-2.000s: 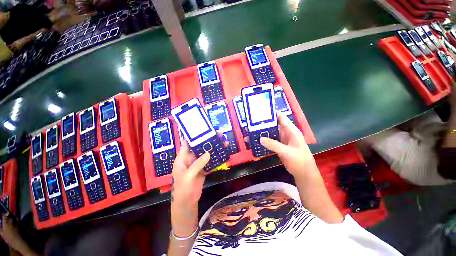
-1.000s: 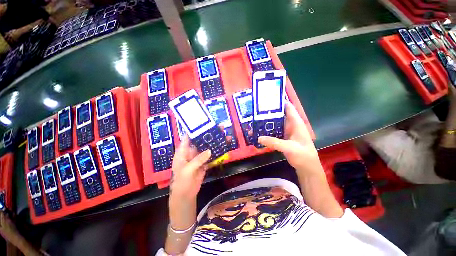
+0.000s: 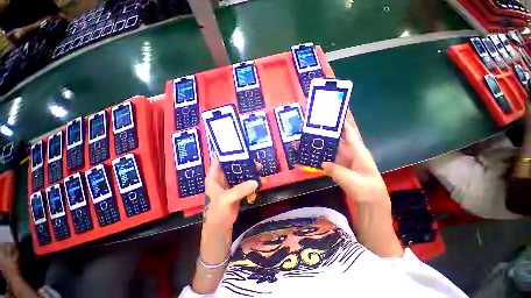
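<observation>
My left hand [image 3: 224, 195] holds a keypad phone [image 3: 230, 142] with a bright white screen, its thumb at the lower keypad. My right hand [image 3: 352, 169] holds another keypad phone [image 3: 324, 119], also with a white screen, tilted to the right. Both phones are above a red-orange phone tray [image 3: 216, 93] that holds several phones with blue screens, such as one phone [image 3: 189, 163] at its lower left. Two slots in the tray's back row are bare. Small yellow bits show by the fingertips of both hands.
A second tray [image 3: 152, 192] with two rows of lit phones is at the left. Another tray [image 3: 474, 81] lies at the right on the green worktop [image 3: 402, 99]. A post [image 3: 211, 35] stands behind. Dark items [image 3: 412, 215] lie in a red lower tray. Other people's arms show at both sides.
The phone in my right hand has moved right and now tilts right. The phone in my left hand has turned more upright, and its thumb has moved right along the keypad's lower end.
</observation>
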